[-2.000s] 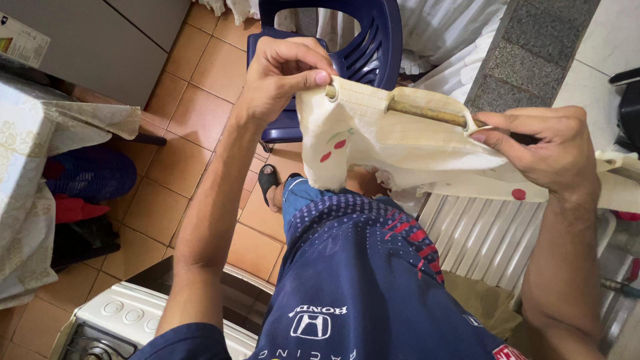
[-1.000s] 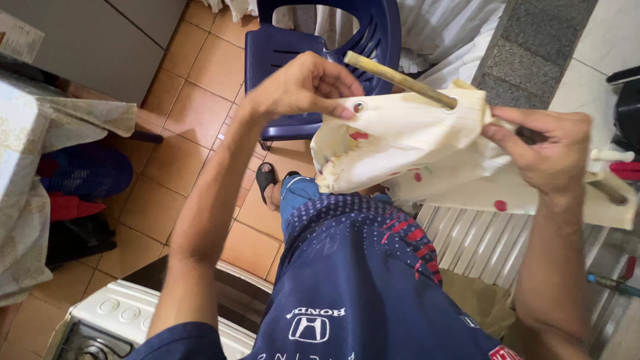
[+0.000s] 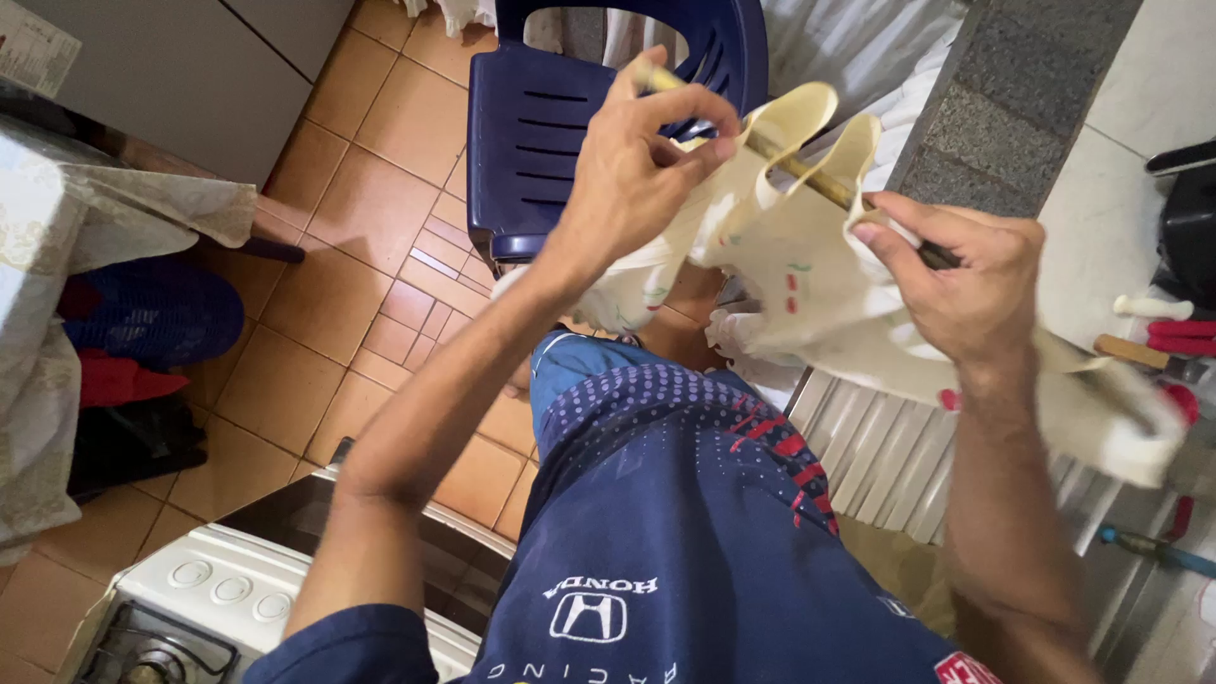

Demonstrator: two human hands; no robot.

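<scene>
A cream curtain point(image 3: 807, 275) with printed red cherries and eyelets along its top edge hangs in folds from a thin rod point(image 3: 817, 180). My left hand point(image 3: 646, 152) pinches the fabric's top edge near the rod's upper end, which shows blurred beyond the fingers. Thumb and fingers of my right hand point(image 3: 959, 266) close on the gathered cloth and the rod farther along. Past the right wrist, the cloth runs on to the right, where another stretch of the rod shows, blurred by motion.
A blue plastic chair point(image 3: 546, 152) stands beyond my hands. At lower left is a white stove point(image 3: 228, 589); a cloth-covered table point(image 3: 47, 313) is at far left. The ribbed metal sink drainboard point(image 3: 874, 456) lies under the curtain at right, beside a grey stone edge point(image 3: 1016, 104).
The rod's free end, clear of my left hand a second ago, now lies at its fingers. The curtain edge has bunched into folds along the rod between my hands.
</scene>
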